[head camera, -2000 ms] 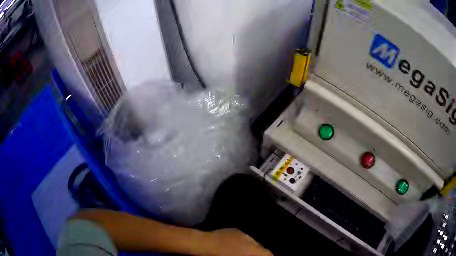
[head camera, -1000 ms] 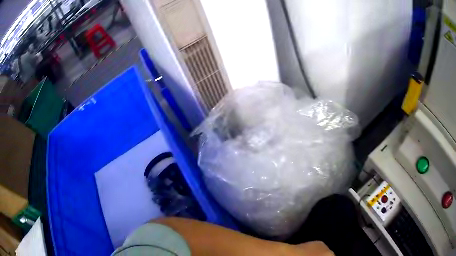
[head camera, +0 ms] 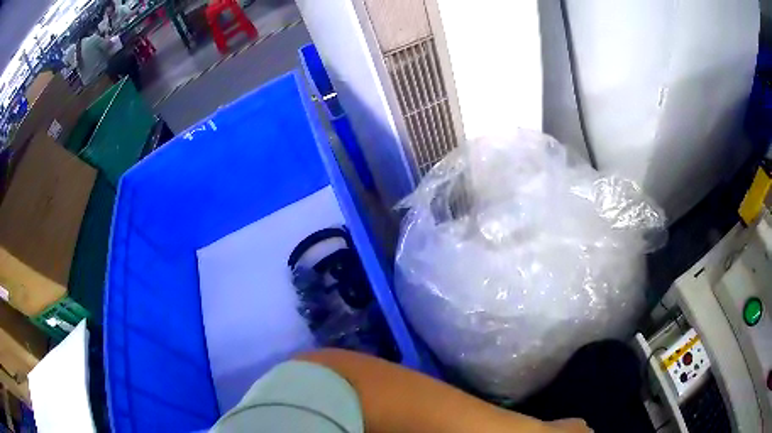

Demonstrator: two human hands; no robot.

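A deep blue bin (head camera: 212, 152) stands at the left of the head view. Black headphones (head camera: 343, 275) lie in it, on and beside a white sheet (head camera: 245, 292), against the bin's right wall. My left forearm, in a pale green sleeve, crosses the bottom of the view in front of the bin. Only the edge of my left hand (head camera: 565, 425) shows at the bottom; its fingers are cut off, so I cannot tell what it holds. My right hand is out of the picture.
A large crumpled clear plastic bag (head camera: 525, 279) stands right of the bin. The cream test cabinet (head camera: 707, 296) with a green button (head camera: 752, 311) and a small control panel (head camera: 684, 364) is at the right edge. Cardboard boxes (head camera: 51, 203) stand left. A red stool (head camera: 228, 25) is behind.
The view has swung left: the bin and bag have shifted right in the picture, and most of the cabinet has left it. My left forearm also appears further right.
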